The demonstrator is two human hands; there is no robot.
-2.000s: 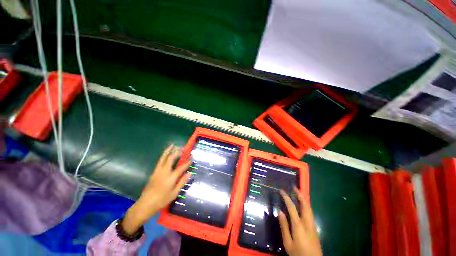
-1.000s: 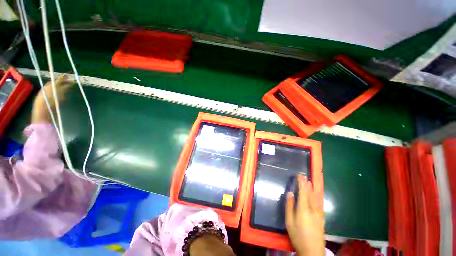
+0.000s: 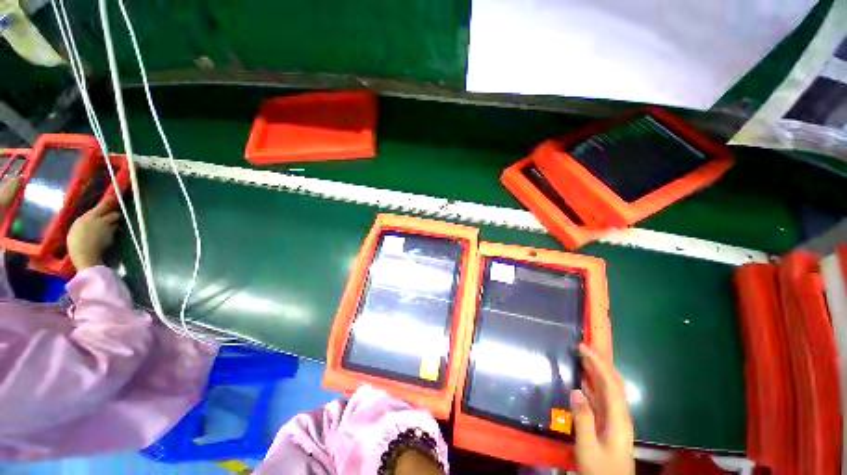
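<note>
Two tablets in red-orange foam trays lie side by side on the green bench. The left tablet [image 3: 406, 306] has a dark glossy screen with lamp reflections, a white square at top and an orange square in a lower corner. The right tablet [image 3: 522, 343] shows the same kind of squares. My right hand [image 3: 604, 413] is at the right tablet's lower right edge, fingers apart, thumb near the orange square. My left forearm, in a pink sleeve with a beaded bracelet, reaches in below the left tablet; the left hand itself is cut off or hidden.
An empty red tray [image 3: 314, 128] lies beyond the pale edge strip [image 3: 409, 199]. Two stacked trays with a tablet [image 3: 636, 156] lie behind right. Red slabs [image 3: 789, 362] stand at right. White cables [image 3: 139, 186] hang left, before another person's hands holding trayed tablets [image 3: 46, 199]. White paper [image 3: 631, 46] hangs above.
Both screens went from text menus to dark views with small squares. The left hand dropped out of sight; the right moved to the tablet's edge. An empty tray now lies behind the strip.
</note>
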